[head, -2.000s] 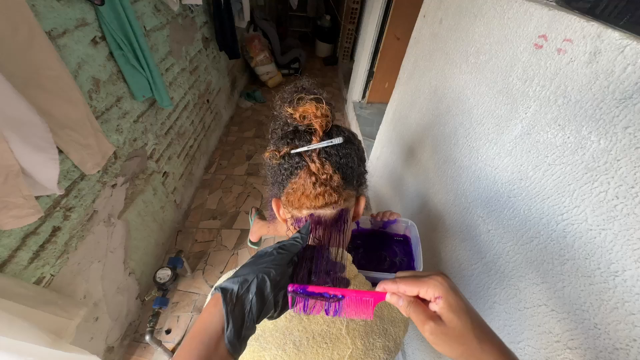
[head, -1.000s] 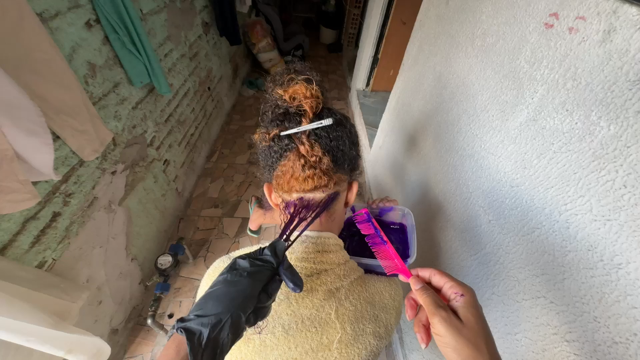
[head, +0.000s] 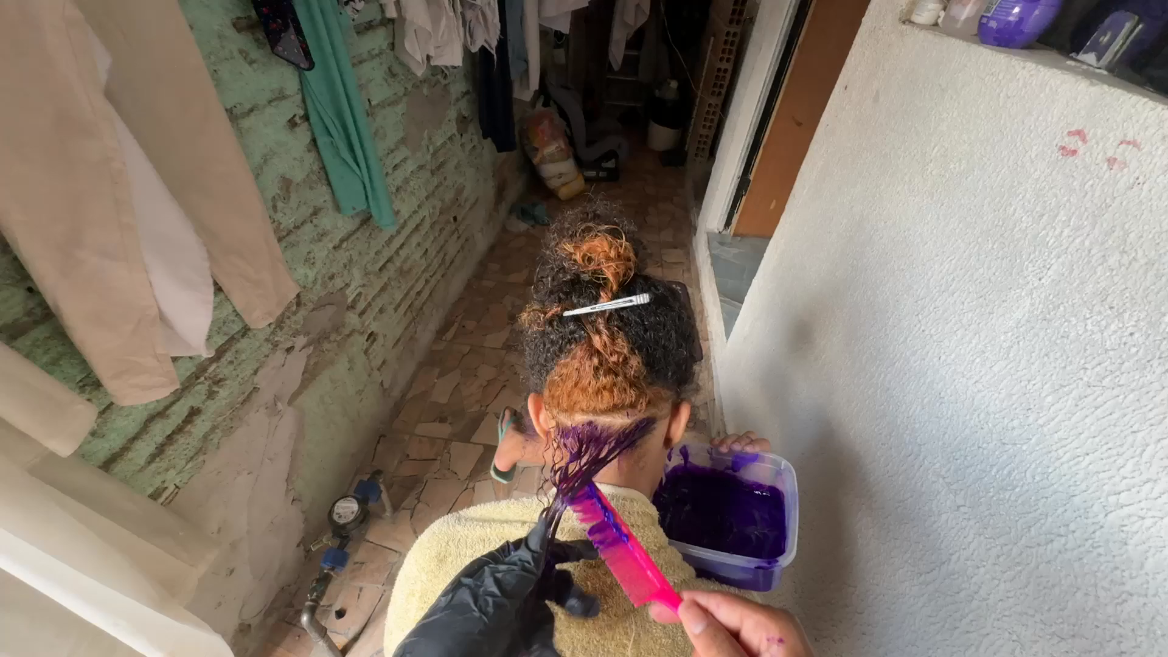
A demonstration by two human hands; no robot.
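My left hand (head: 529, 579), in a black glove, grips the ends of a purple-coated lock of hair (head: 593, 452) at the nape of a seated person. Bare and spotted with purple, my right hand (head: 739, 625) holds the end of a pink comb (head: 625, 552), whose purple-smeared teeth touch the lock. A silver hair clip (head: 607, 305) fastens the dark and orange hair above. Around the person's shoulders lies a yellow towel (head: 456, 552). The person's fingers rest on the rim of a clear plastic tub (head: 790, 511) of purple paste, right of the neck.
A rough white wall (head: 958, 319) rises close on the right, with bottles on a ledge above. Clothes hang along the green wall (head: 365, 301) at left. A water meter (head: 347, 513) with pipes stands low at left, above the tiled floor (head: 456, 401).
The pink comb has moved left from beside the tub to the purple lock. My gloved hand now holds the lock lower, below the nape, and the strands hang more bunched together.
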